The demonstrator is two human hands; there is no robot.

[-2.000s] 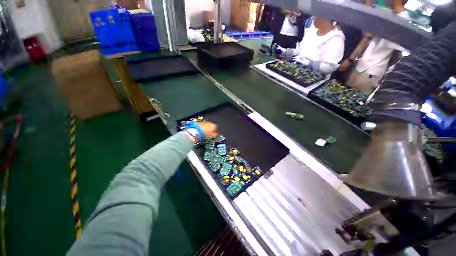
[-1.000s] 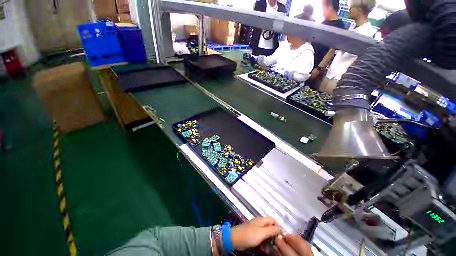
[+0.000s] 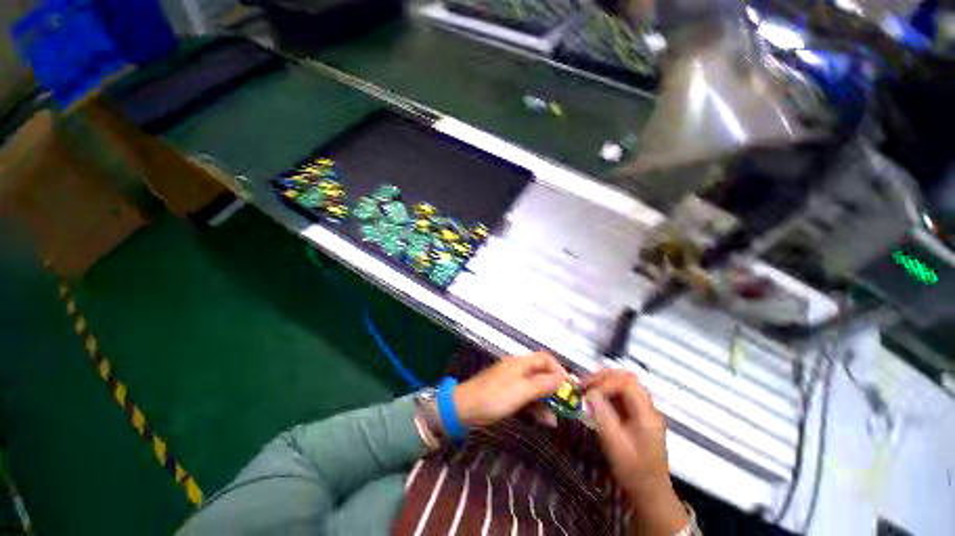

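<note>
A small circuit board with yellow parts (image 3: 568, 395) is pinched between my two hands at the front edge of the bench. My left hand (image 3: 511, 389), with a bright blue band on the wrist, holds its left side. My right hand (image 3: 628, 419) has its fingertips at the board's right side; a small pale piece seems to show there, but blur hides its shape. A black tray (image 3: 419, 157) to the left holds a heap of green and yellow boards along its near side.
The grooved aluminium plate (image 3: 586, 251) lies beyond my hands. The soldering machine (image 3: 733, 283), under a metal hood (image 3: 712, 94), stands to the right, near a green digit display (image 3: 914, 266). A green conveyor (image 3: 482, 79) runs behind, with small loose items. A brown box (image 3: 68, 199) stands left.
The view has swung down and right. My left hand has left the tray and come to the bench edge. My right hand has come into view, and both hands are now on a board.
</note>
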